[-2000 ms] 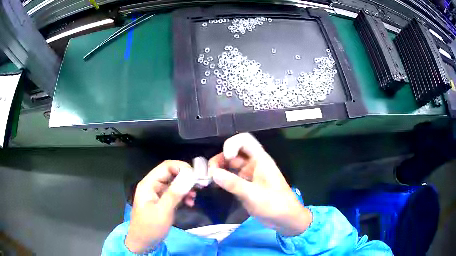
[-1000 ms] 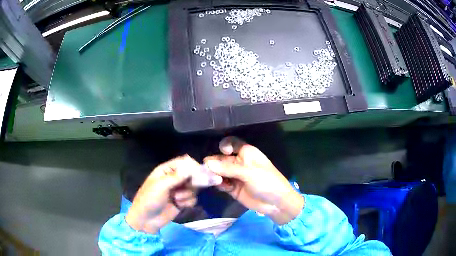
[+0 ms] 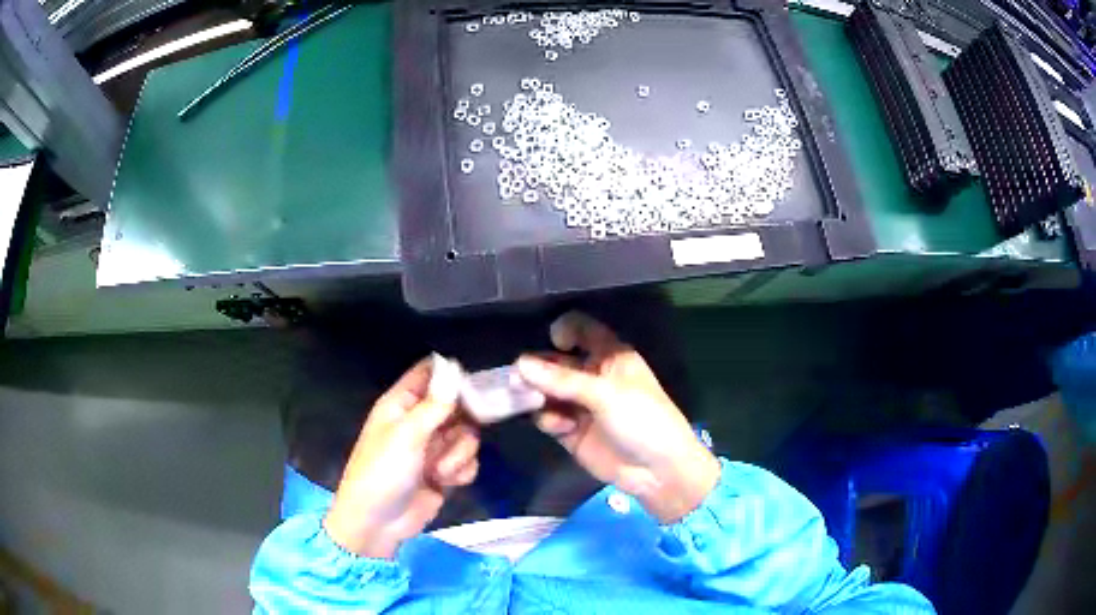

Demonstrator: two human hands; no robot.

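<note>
My left hand [image 3: 409,457] and my right hand [image 3: 619,415] are below the bench edge, in front of my lap. Between their fingertips they hold a small whitish, thin, soft piece [image 3: 502,394], which looks like a finger cot; it is blurred and stretched between the hands. Some of my fingertips look whitish. Beyond the hands, the black parts tray [image 3: 553,274] lies on the bench with many small ring-like parts [image 3: 649,192] scattered in a curved heap and a smaller group at its far side.
Black slotted racks [image 3: 910,108] stand right of the tray on the green bench top [image 3: 325,180]. A thin dark rod [image 3: 246,66] lies at the left. A blue stool [image 3: 937,493] is on the floor at the lower right. Machine rails run behind the bench.
The whitish piece now shows stretched between both hands, and the fingertips have moved apart. The tray and bench have shifted slightly up and left in view.
</note>
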